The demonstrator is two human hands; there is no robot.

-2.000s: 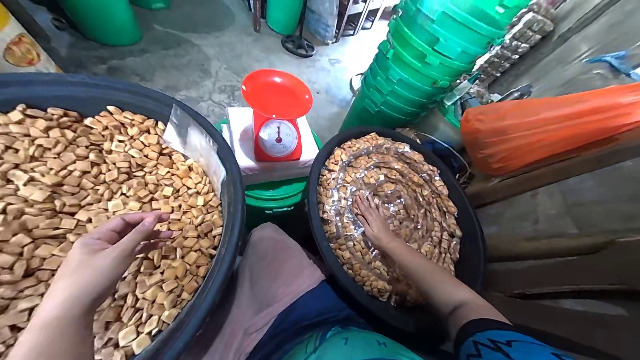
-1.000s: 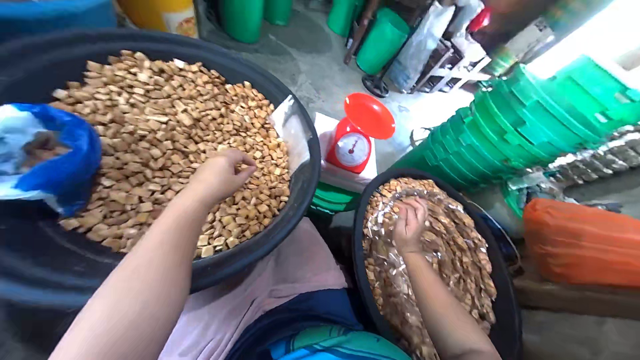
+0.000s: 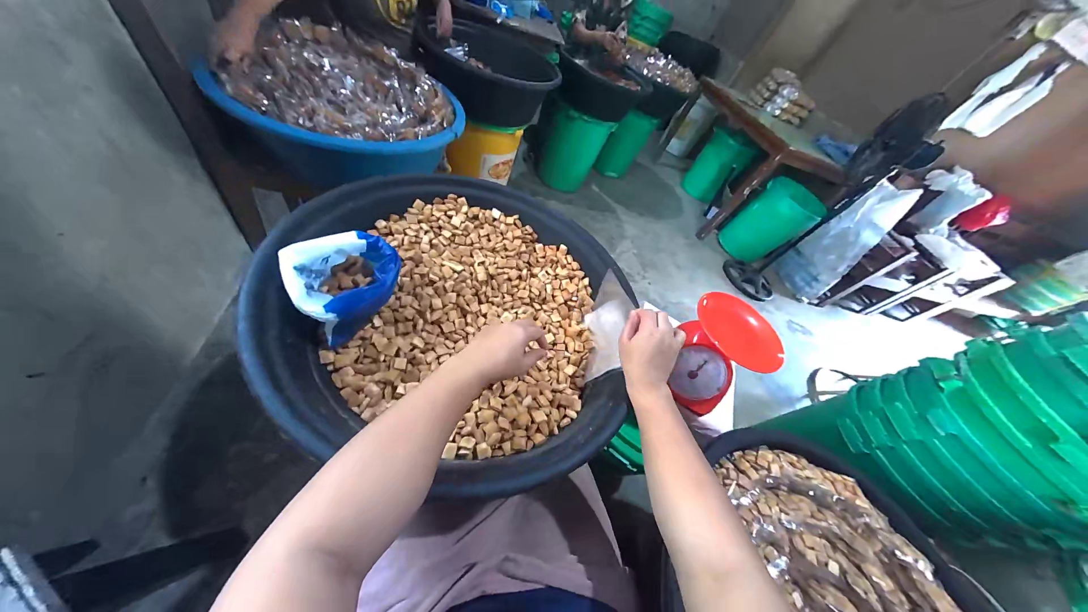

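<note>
A large black tub (image 3: 280,365) holds a heap of small tan snack pieces (image 3: 476,280). My left hand (image 3: 510,348) is low over the heap, fingers curled; whether a piece is between them is hard to tell. Clear plastic bags (image 3: 605,327) lie at the tub's right rim, and my right hand (image 3: 650,344) touches or pinches their edge, its fingertips partly hidden. Inside the tub at left stands a blue and white plastic bag (image 3: 340,280) with brown pieces in it. Filled clear packets (image 3: 816,527) lie in a second black tub at lower right.
A red dial scale (image 3: 701,374) with a red pan stands right of the tub. Stacked green buckets (image 3: 952,425) lean at right. Behind is a blue basin (image 3: 340,144) of filled packets, with other people's hands at the back. A trolley (image 3: 909,263) stands at upper right.
My right hand has left the packets in the lower right tub and is now at the clear bags by the large tub's rim. My left hand stays over the pieces. The view has swung left.
</note>
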